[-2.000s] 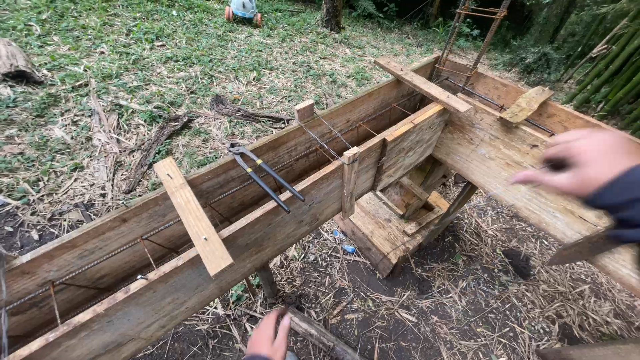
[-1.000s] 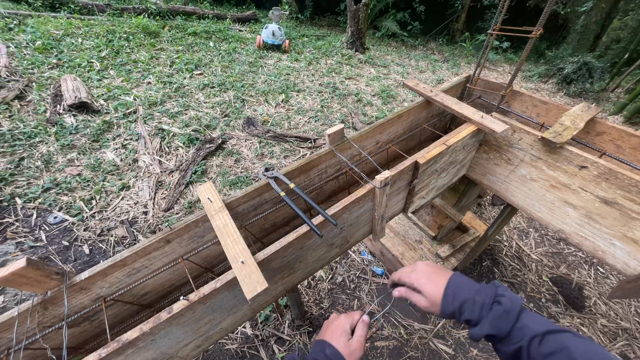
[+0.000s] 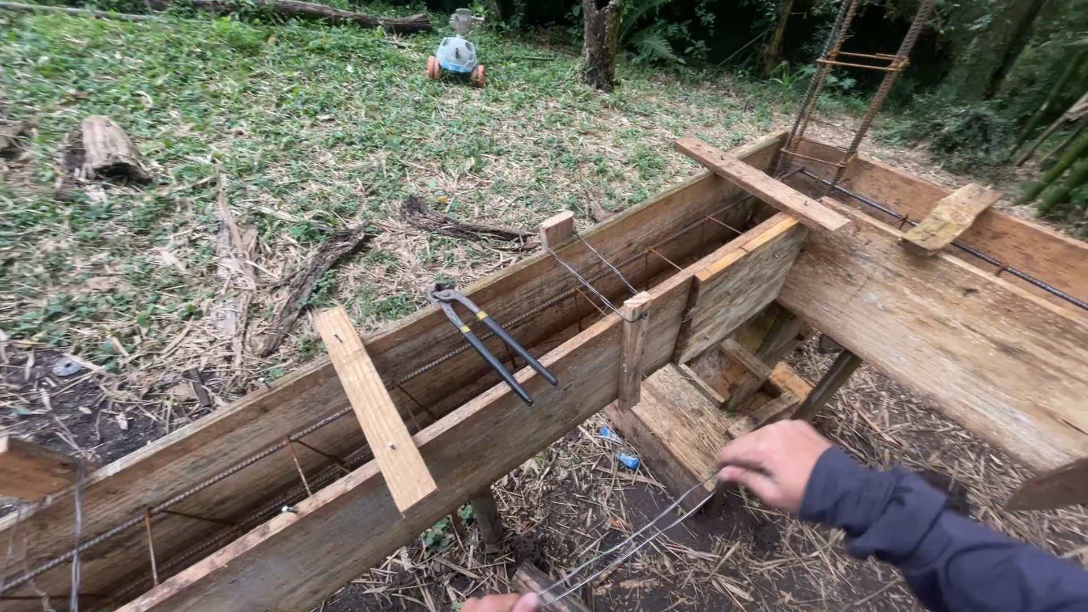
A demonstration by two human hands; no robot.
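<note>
My right hand (image 3: 775, 464), in a dark sleeve, pinches one end of a doubled length of wire (image 3: 629, 546) at the lower right. The wire runs down to my left hand (image 3: 503, 603), which shows only at the bottom edge with fingers at the wire's other end. Black-handled end-cutting nippers (image 3: 493, 347) lie across the two side boards of a wooden formwork trough (image 3: 544, 408). A wire tie (image 3: 586, 276) spans the trough to an upright wooden cleat (image 3: 632, 350). Steel rebar (image 3: 340, 415) runs inside the trough.
Short wooden battens (image 3: 378, 412) (image 3: 756, 183) bridge the trough, the nearer with nails. A second formwork section (image 3: 943, 331) joins at the right, where a rebar column (image 3: 850, 93) rises. Wooden pieces (image 3: 680, 425) lie below. A toy with orange wheels (image 3: 456, 58) stands on the grass.
My hands, close together one second ago, are now apart with the wire stretched between them. Two seconds ago my right hand was farther right and higher.
</note>
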